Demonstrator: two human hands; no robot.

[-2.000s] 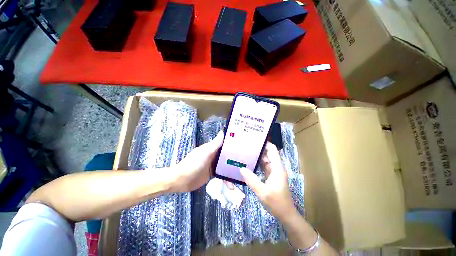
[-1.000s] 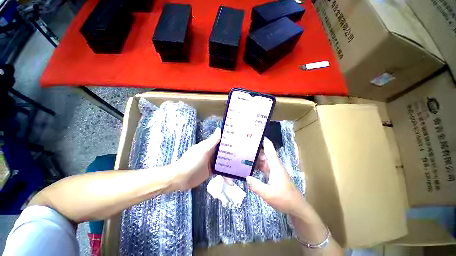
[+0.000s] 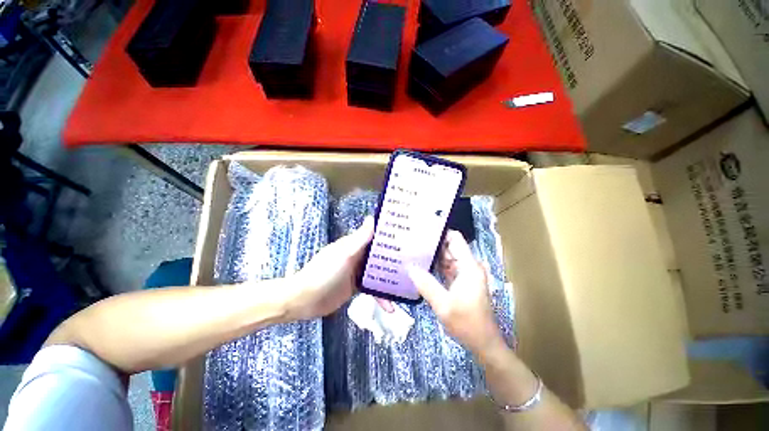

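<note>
A smartphone (image 3: pixel 411 223) with a dark case and a lit white-pink screen of text lines is held over the open carton (image 3: pixel 527 252). My left hand (image 3: pixel 330 274) grips the phone's left edge. My right hand (image 3: pixel 462 295) is at the phone's lower right, its thumb over the lower screen and its fingers partly behind the phone. Bubble-wrapped bundles (image 3: pixel 270 244) fill much of the carton below. A crumpled white lump (image 3: pixel 381 320) lies on the wrap under the phone. A black block (image 3: pixel 463 217) shows partly inside the carton, right of the phone.
A red-covered table (image 3: pixel 329 125) stands beyond the carton, with several stacks of black blocks (image 3: pixel 373 55) and a small white stick (image 3: pixel 531 100). Large printed cartons (image 3: pixel 725 236) are stacked at the right. A carton flap (image 3: pixel 611 286) spreads right. Grey floor (image 3: pixel 181 194) shows at the left.
The phone screen has changed from a page with a green button to a list of text lines. My right thumb has moved back onto the lower screen. The table's stacks sit slightly higher in view.
</note>
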